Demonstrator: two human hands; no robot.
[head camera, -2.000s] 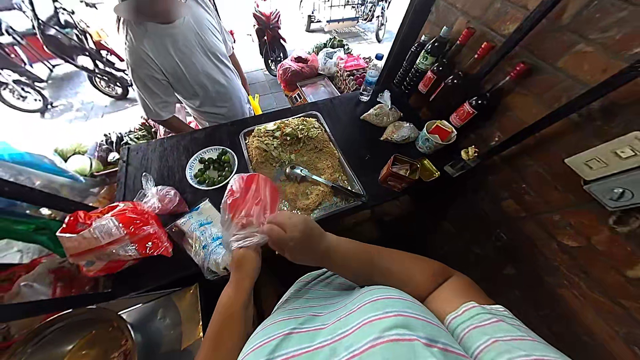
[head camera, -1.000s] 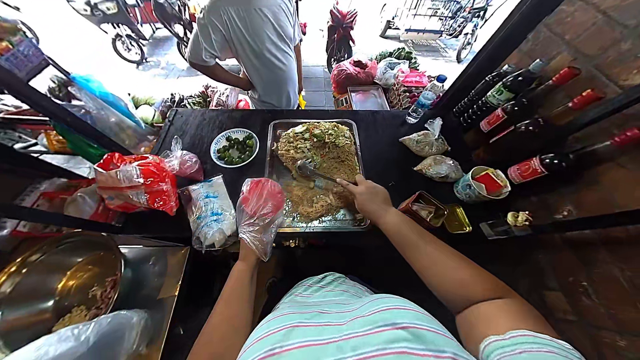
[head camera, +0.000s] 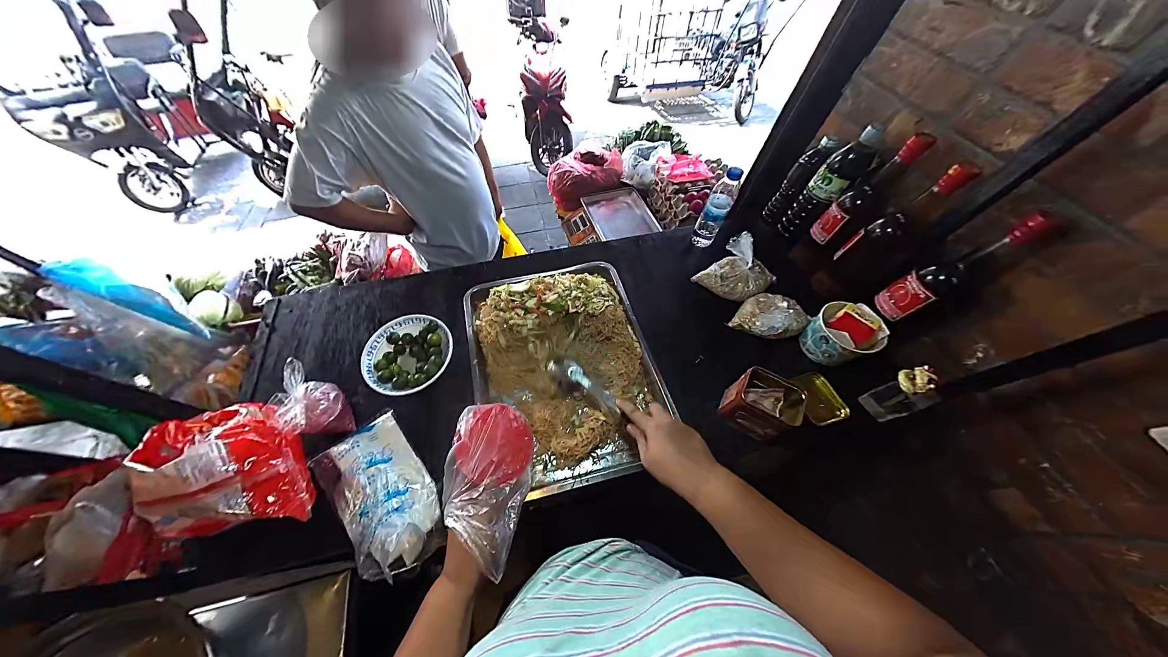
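Observation:
My right hand (head camera: 666, 443) grips the handle of a metal serving utensil (head camera: 584, 381), whose head rests in fried noodles (head camera: 593, 338) topped with shredded vegetables. The noodles lie in a rectangular metal tray (head camera: 669, 401). Just left of the tray's near corner, my left hand (head camera: 474, 547) is inside a clear plastic bag (head camera: 500, 538) that wraps a red, round-ended object (head camera: 493, 444); the fingers are hidden. A patterned plate (head camera: 372, 360) of small green citrus fruits (head camera: 411, 351) stands left of the tray. A pack of clear plastic bags (head camera: 383, 488) lies beside my left hand.
Red plastic bags (head camera: 228, 465) cover the counter's left. To the right are knotted bags (head camera: 735, 274), a paper cup (head camera: 844, 333), an open tin (head camera: 762, 401) and several dark bottles (head camera: 931, 287). A water bottle (head camera: 716, 208) stands at the far edge. A person (head camera: 401, 146) stands beyond the counter.
Two seconds ago both hands were together at the plastic bag. My right hand has since moved to the utensil and taken its handle, while the bag stays with my left hand.

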